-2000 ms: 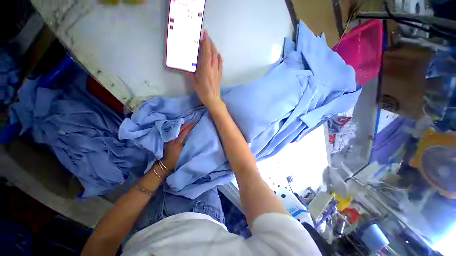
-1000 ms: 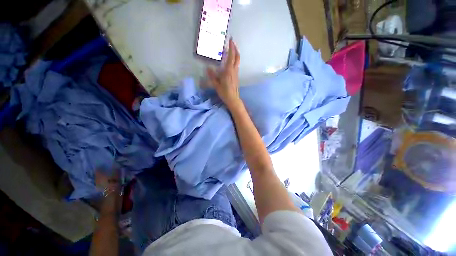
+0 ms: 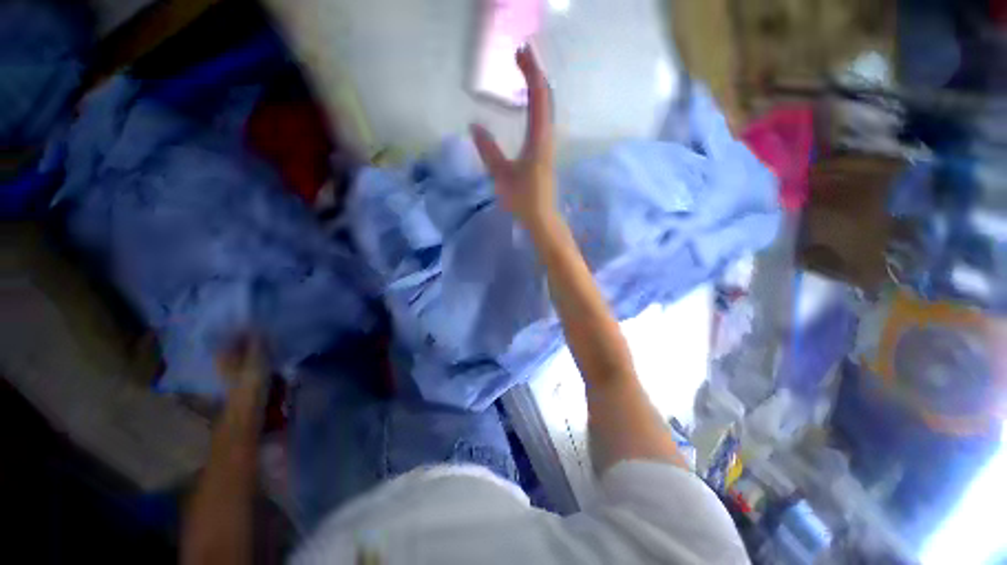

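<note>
The frame is blurred. Light-blue garment pieces [image 3: 475,287] lie crumpled over the front part of the white table [image 3: 409,66]. My right hand [image 3: 526,160] is over the far edge of this cloth with thumb and fingers apart, holding nothing. A lit pink phone [image 3: 506,50] lies on the table just beyond my fingertips. My left hand [image 3: 245,362] is low at the left, on or against a second pile of light-blue garments [image 3: 188,232]. Its fingers are too blurred to tell whether they grip the cloth.
A dark blue crate rim [image 3: 226,75] shows behind the left pile, with something dark red [image 3: 289,138] beside it. A pink basket [image 3: 782,155] stands beyond the table at the right. An orange ring-shaped fan [image 3: 939,359] and mixed small items are at the far right.
My left hand has left the cloth on the table and moved left to the other pile. My right hand has lifted or shifted off the cloth with its fingers spread. The view has shifted.
</note>
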